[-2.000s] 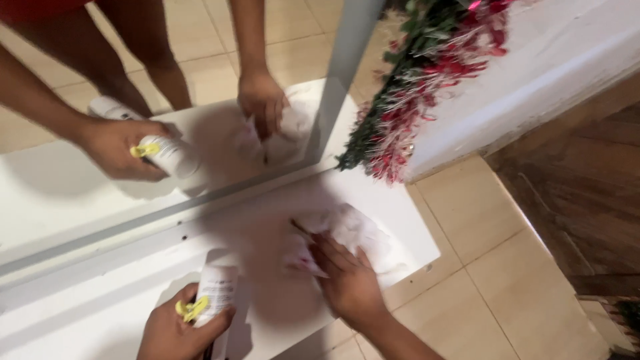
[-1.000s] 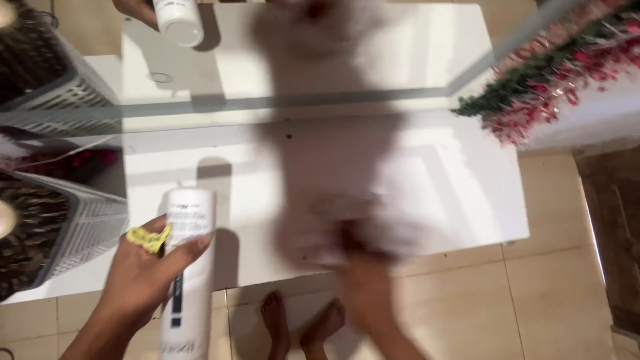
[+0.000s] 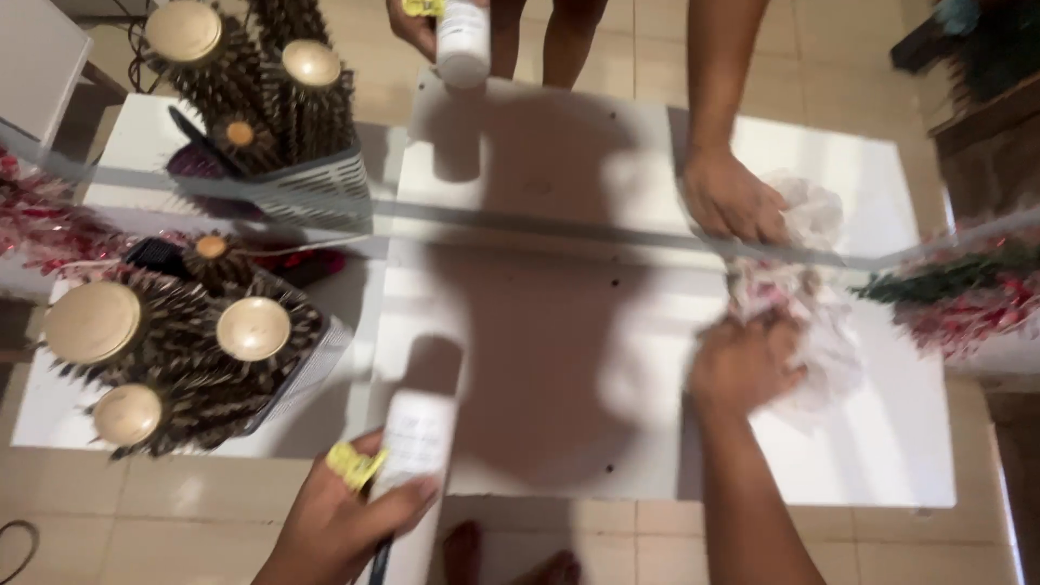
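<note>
My left hand (image 3: 361, 508) grips a white bottle (image 3: 418, 435) with writing on it, above the front edge of a white shelf (image 3: 536, 366). A yellow clip (image 3: 354, 465) sits at the fingers of that hand, and a dark, thin thing shows below it. Farther right, my right hand (image 3: 747, 366) presses a crumpled, thin whitish cloth or plastic (image 3: 825, 357) with pink marks onto the shelf, close to the mirror. The mirror (image 3: 552, 154) rises from the back of the shelf and reflects both hands, the bottle and the crumpled material.
On the left of the shelf, a grey slatted basket (image 3: 305, 374) holds several round hair brushes (image 3: 252, 329) with pale ends. Red and white tinsel (image 3: 41, 219) lies at far left; green and red tinsel (image 3: 967, 301) hangs at the right. Below are floor tiles (image 3: 187, 512) and bare feet.
The view has turned and shifted, bringing the brush basket fully into sight. My right hand and the crumpled material have moved right along the shelf since one second ago. The bottle stays in my left hand.
</note>
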